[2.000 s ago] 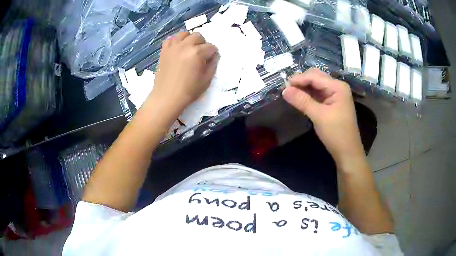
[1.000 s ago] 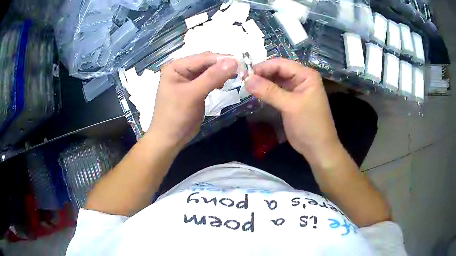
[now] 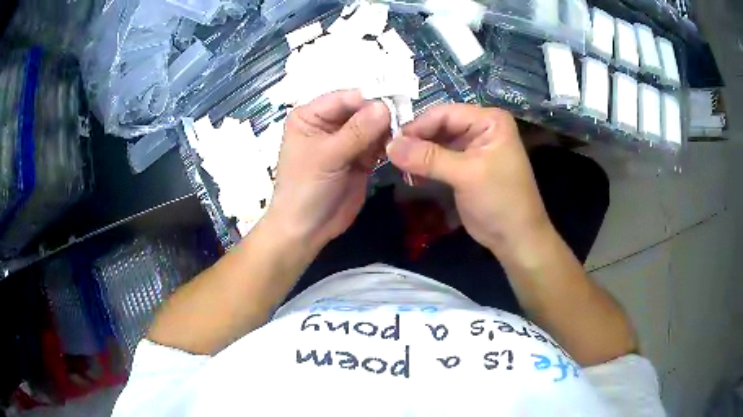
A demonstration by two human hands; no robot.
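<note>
My left hand (image 3: 330, 155) and my right hand (image 3: 468, 163) meet above the near edge of the parts tray (image 3: 213, 204). Their fingertips pinch a narrow white part (image 3: 395, 118) between them; a thin end hangs below my right fingertips. The fingers hide much of it. Small white pieces (image 3: 346, 61) lie in a loose heap on the ribbed clear tray behind the hands, with more at its left end.
A clear bag of translucent covers (image 3: 155, 61) lies upper left. White units (image 3: 623, 98) stand in rows in a clear tray at right. Stacked trays with a blue edge (image 3: 57, 138) are at far left, and ribbed trays (image 3: 138, 281) sit lower left.
My left hand has come from the heap and my right hand has moved left to meet it. Both now hold the narrow white part, a little lower than a second ago.
</note>
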